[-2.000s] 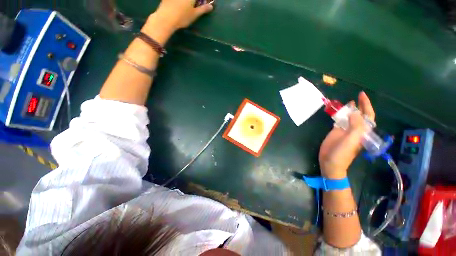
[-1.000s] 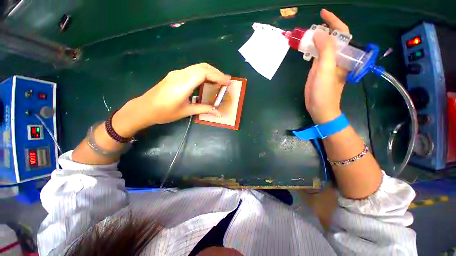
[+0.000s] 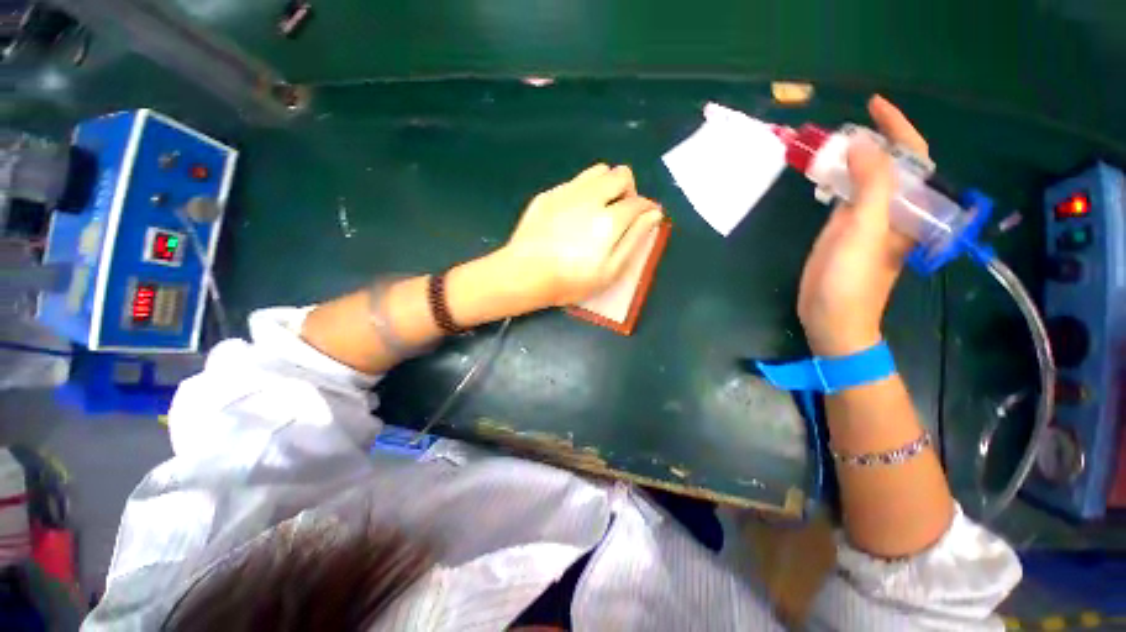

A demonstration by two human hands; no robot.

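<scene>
My right hand (image 3: pixel 852 253) holds a clear dispensing syringe (image 3: pixel 920 204) with a red front end and a blue rear cap. Its tip points left, at the right edge of a white wiping paper (image 3: pixel 729 169) on the green bench. My left hand (image 3: pixel 587 237) is over a white pad (image 3: pixel 621 294) in an orange-brown frame and covers most of it. The fingers of my left hand are bent down; whether something is under or between them is hidden.
A blue control box (image 3: pixel 154 235) with red and green displays stands at the left. A blue-grey dispenser controller (image 3: pixel 1087 333) stands at the right, with a clear air hose (image 3: pixel 1041 358) curving beside it. The bench's front edge (image 3: pixel 642 469) is worn.
My left hand came from the bench's back to the pad with a small whitish piece in its fingers; now it lies lower over the pad and the piece is hidden. My right hand keeps the syringe.
</scene>
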